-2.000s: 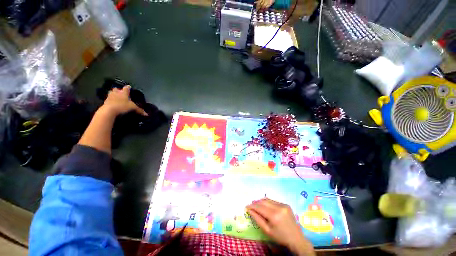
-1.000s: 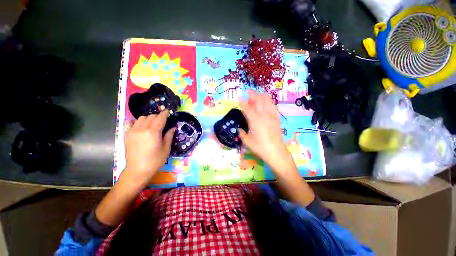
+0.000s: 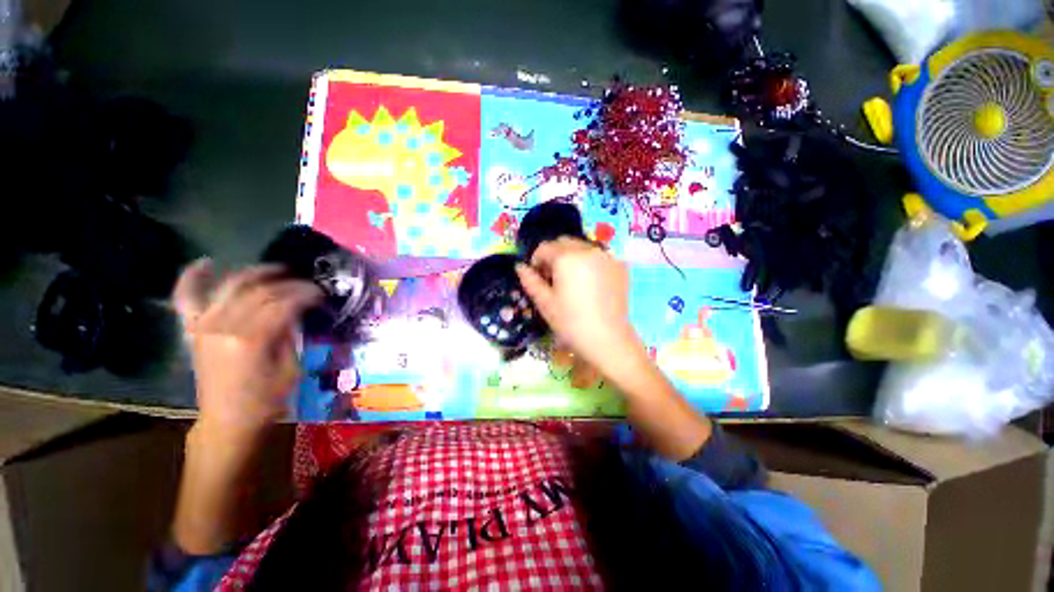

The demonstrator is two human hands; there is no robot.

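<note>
A glossy black plastic housing [image 3: 499, 303] lies on the printed work mat [image 3: 405, 156], with another black housing [image 3: 551, 222] just above it. My right hand [image 3: 586, 303] is at their right side, its fingers touching the lower one; whether it grips it is hidden. More black housings [image 3: 329, 281] lie at the mat's left side. My left hand [image 3: 245, 318] is blurred beside them, fingers apart, holding nothing that I can see. A pile of small red parts [image 3: 633, 133] lies at the mat's top right.
Small black parts [image 3: 798, 214] are heaped right of the mat. A slim pointed tool [image 3: 740, 304] crosses its right edge. A yellow bottle [image 3: 896, 333] lies by plastic bags [image 3: 971, 347] below the fan [image 3: 988, 121]. Dark housings [image 3: 98, 243] are at the left.
My left hand has moved left, away from the housings on the mat's left side. My right hand is still at a housing, and two housings now stand close together at mid-mat.
</note>
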